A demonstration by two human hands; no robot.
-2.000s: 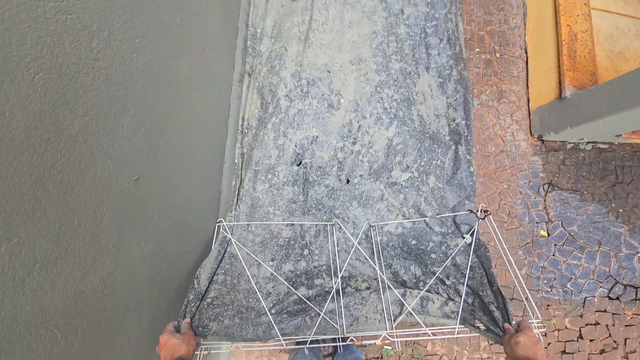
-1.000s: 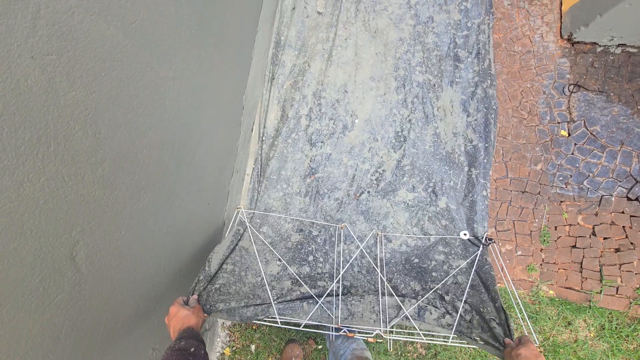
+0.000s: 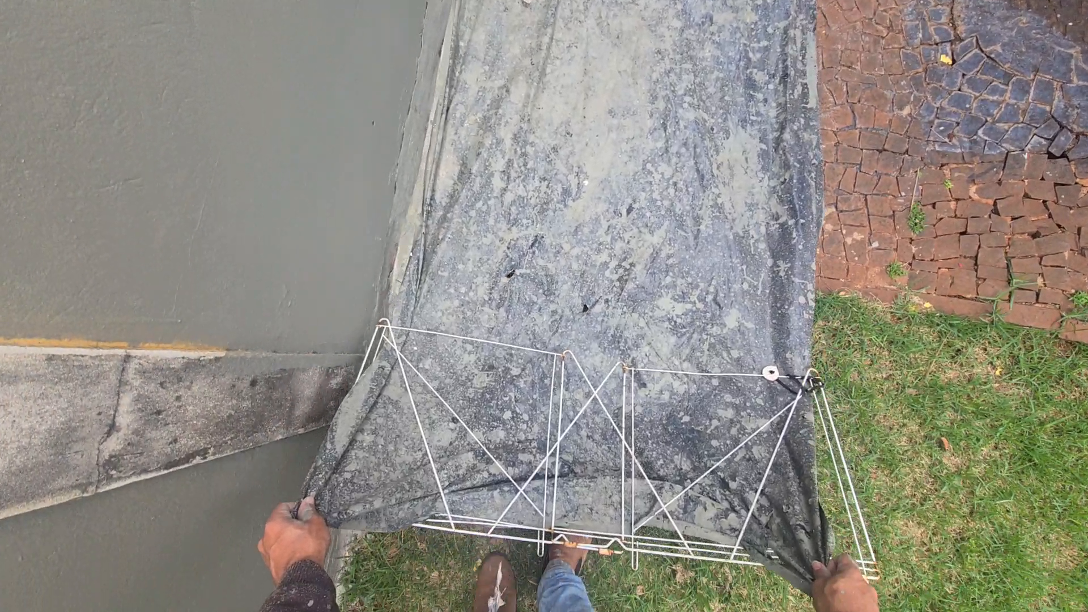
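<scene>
A long dark plastic sheet [image 3: 612,212], spattered with grey cement-like residue, lies stretched along the ground beside the wall. My left hand [image 3: 294,540] grips its near left corner close to the wall. At the lower right, my right hand [image 3: 841,585] is closed on the near right corner, beside the end of a thin white wire frame [image 3: 586,442]. The frame, with crossed wires and a small white ring [image 3: 770,373] near its right end, rests on the near part of the sheet. Creases run from both held corners.
A smooth grey plastered wall [image 3: 187,170] with a concrete ledge [image 3: 170,416] borders the left. Reddish and dark paving stones [image 3: 960,221] lie at the upper right, with grass [image 3: 952,442] nearer. My boots [image 3: 495,582] stand on grass below the frame.
The view has shifted back from the paving onto grass, and the wall's ledge has come into view. Both hands keep hold of the sheet's corners; the wire frame stays on its near end.
</scene>
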